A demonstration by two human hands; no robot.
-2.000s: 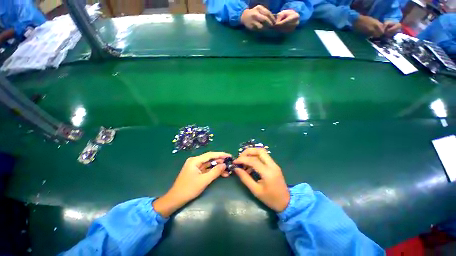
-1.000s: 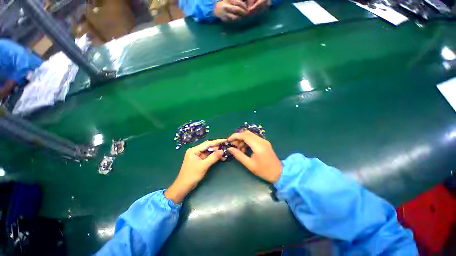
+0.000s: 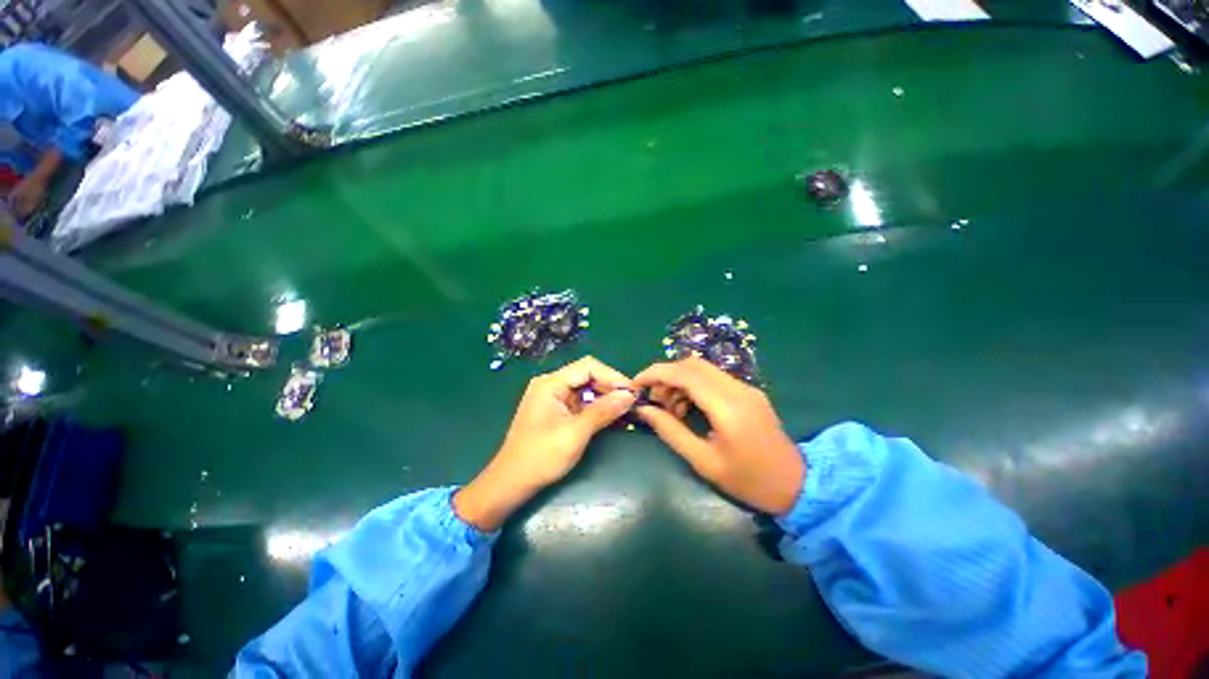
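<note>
My left hand [image 3: 557,427] and my right hand [image 3: 716,427] meet at the fingertips around a small dark module [image 3: 636,409] with bright specks, mostly hidden by the fingers. Both hands are bare, in light blue cuffs. One glittering pile of modules [image 3: 537,326] lies on the green surface just beyond my left hand. A second pile [image 3: 712,341] lies just beyond my right hand, which covers its near edge.
Pale squarish modules [image 3: 330,348] lie at left near the slanted metal post [image 3: 146,318]. A single dark module [image 3: 826,186] lies on the belt at upper right. White packaging [image 3: 149,157] and a person's blue sleeve [image 3: 60,96] are far left. A dark bin [image 3: 73,484] is lower left.
The view has turned and shifted. A single dark module now shows on the belt at upper right. My hands stay together around the small module.
</note>
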